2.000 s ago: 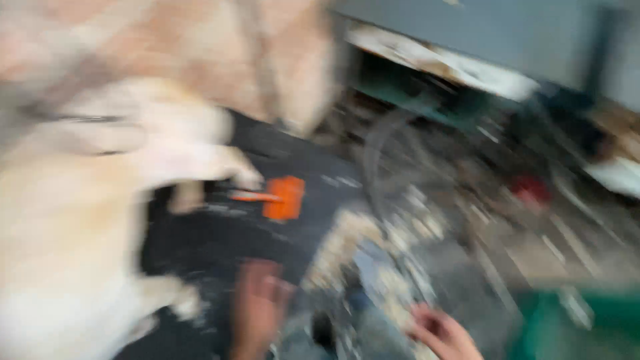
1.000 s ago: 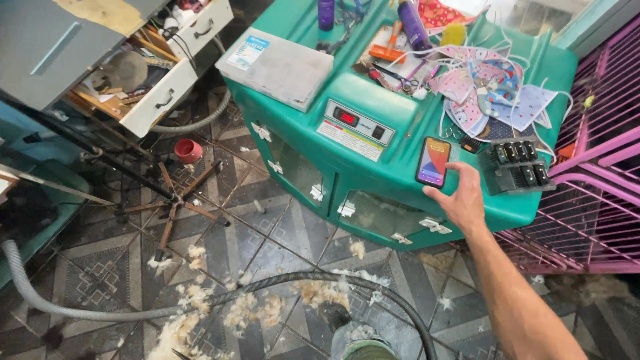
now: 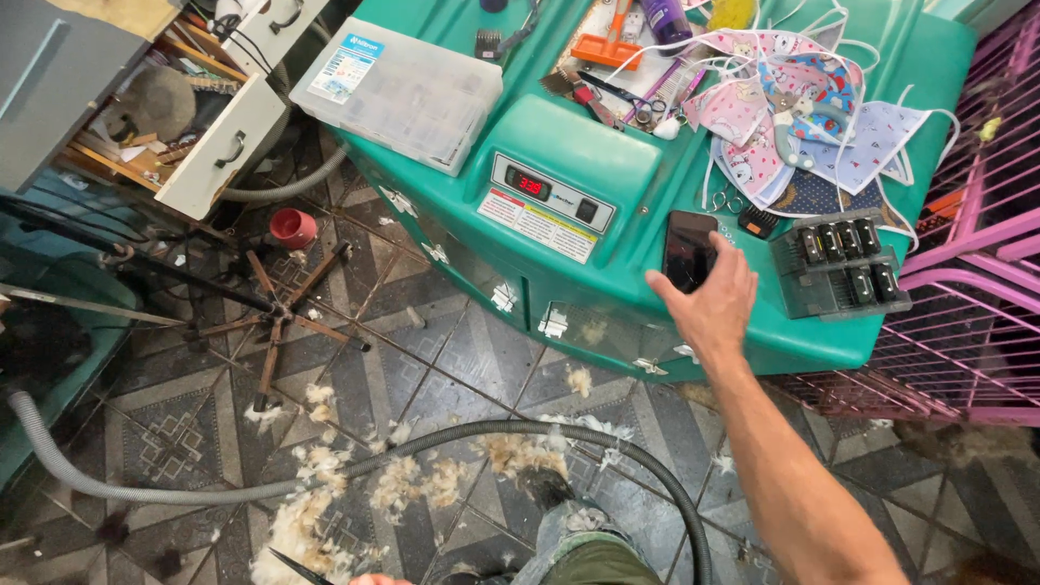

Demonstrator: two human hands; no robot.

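My right hand (image 3: 711,296) is at a smartphone (image 3: 689,250) with a dark screen, thumb and fingers about its sides, on the green dryer cabinet (image 3: 569,146). A clear plastic rack of clipper blades (image 3: 841,264) stands right of it. Fabric face masks (image 3: 796,122), small scissors (image 3: 725,201) and a loose clipper blade (image 3: 757,221) lie beyond. Only the fingers of my left hand (image 3: 380,579) show at the bottom edge, beside a dark pointed blade (image 3: 296,566); its grip is cut off by the frame.
A clear organizer box (image 3: 402,89) sits on the cabinet's left side. Open drawers (image 3: 231,150), a red bowl (image 3: 292,228) and a metal stand base (image 3: 279,313) are at left. A grey hose (image 3: 520,426) crosses the tiled floor among clumps of fur. Pink cage bars (image 3: 975,284) stand right.
The phone's screen was lit one second ago and is now dark. My left fingers and the pointed blade have come into view at the bottom. The view has swung from a light-coloured dog to the cabinet.
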